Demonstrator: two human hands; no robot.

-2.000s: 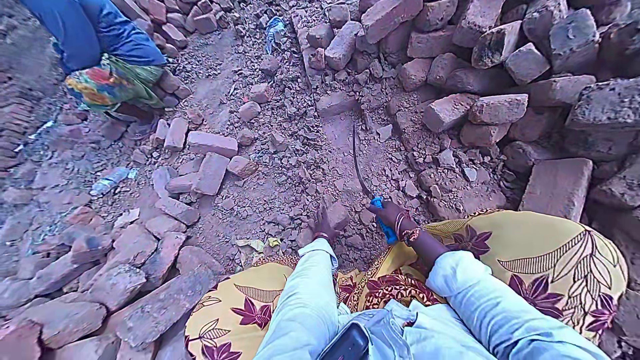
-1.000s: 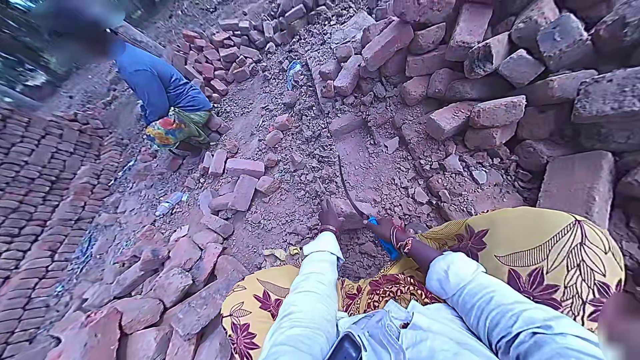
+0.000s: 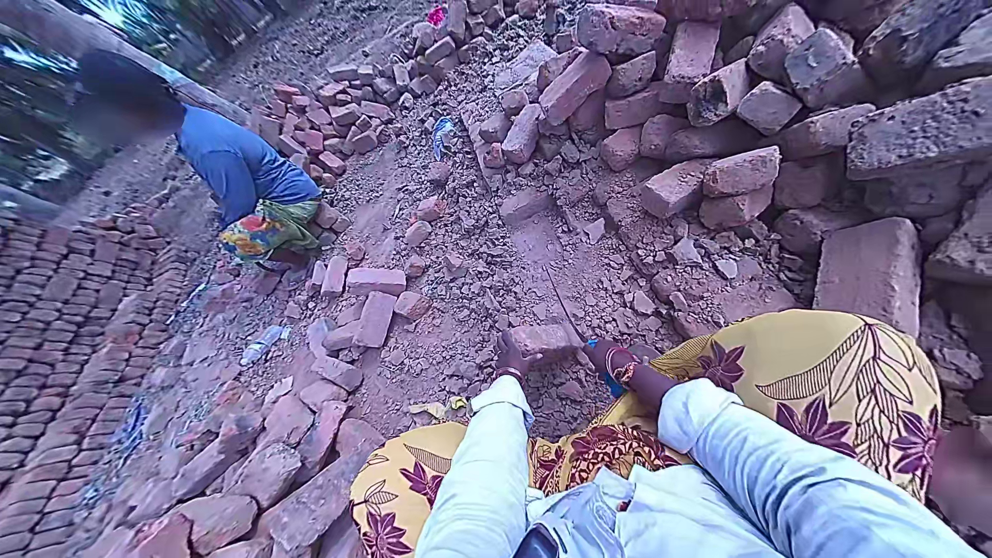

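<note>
My left hand [image 3: 513,353] grips the left end of a reddish brick [image 3: 542,341] just above the rubble in front of my knees or on it; I cannot tell which. My right hand [image 3: 620,367] is closed around the blue handle [image 3: 612,380] of a tool with a thin, curved dark blade [image 3: 564,304]. The blade points away from me and passes by the right end of the brick. The exact kind of tool is unclear. Part of the handle is hidden under my right hand.
Bricks [image 3: 740,170] are piled high at the right. Loose bricks [image 3: 376,318] and slabs [image 3: 263,469] lie at the left, near a plastic bottle [image 3: 263,345]. A person in blue [image 3: 240,167] crouches at the upper left beside another brick heap [image 3: 333,124]. Broken clods [image 3: 480,271] cover the ground.
My left hand, earlier low over the rubble, now holds a brick's left end. The blue-handled tool has stayed in my right hand. The view has swung up and to the left.
</note>
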